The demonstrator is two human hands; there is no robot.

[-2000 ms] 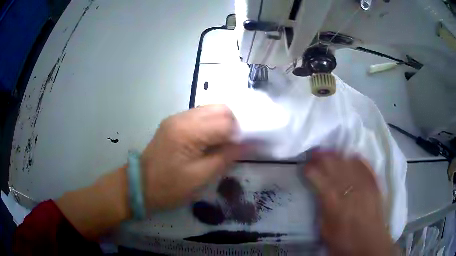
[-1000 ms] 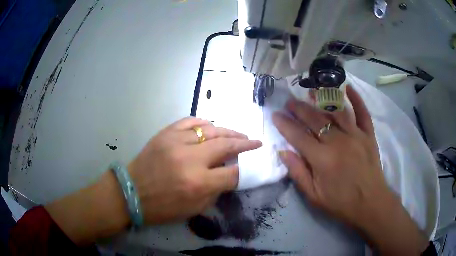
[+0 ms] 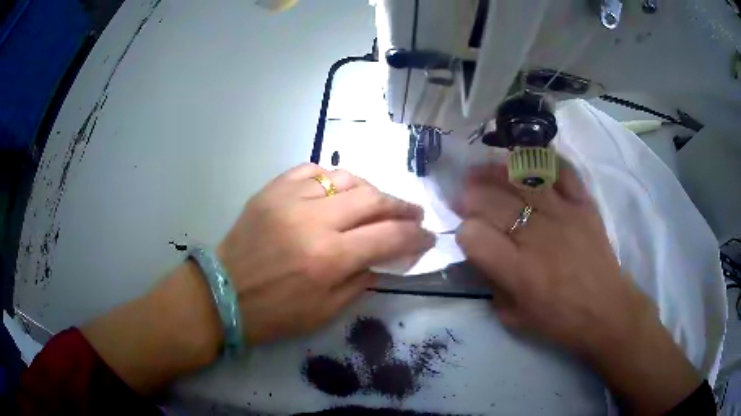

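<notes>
White layered cloth [image 3: 418, 258] lies in front of the presser foot [image 3: 424, 153], its rounded near edge showing between my hands. A larger part of the white cloth [image 3: 658, 219] spreads out to the right, beyond my right wrist. My left hand [image 3: 325, 236] lies on the cloth's left side, fingertips close together and pressing on it. My right hand [image 3: 536, 244] is slightly blurred and holds the cloth's right side; its upper fingers are partly behind the ribbed tension knob [image 3: 533, 166]. The needle tip cannot be made out in the glare.
The off-white machine head [image 3: 520, 49] stands above the work. A pale stick-like thing [image 3: 646, 126] lies behind the cloth at right, beside a dark tool [image 3: 686, 122]. Dark stains [image 3: 370, 357] mark the table's front. A blue thing [image 3: 32, 49] is at far left.
From bunched and blurred, the cloth now lies flatter before the foot. My right hand moved up to it from the front right. Since one second ago, both hands have drawn closer together.
</notes>
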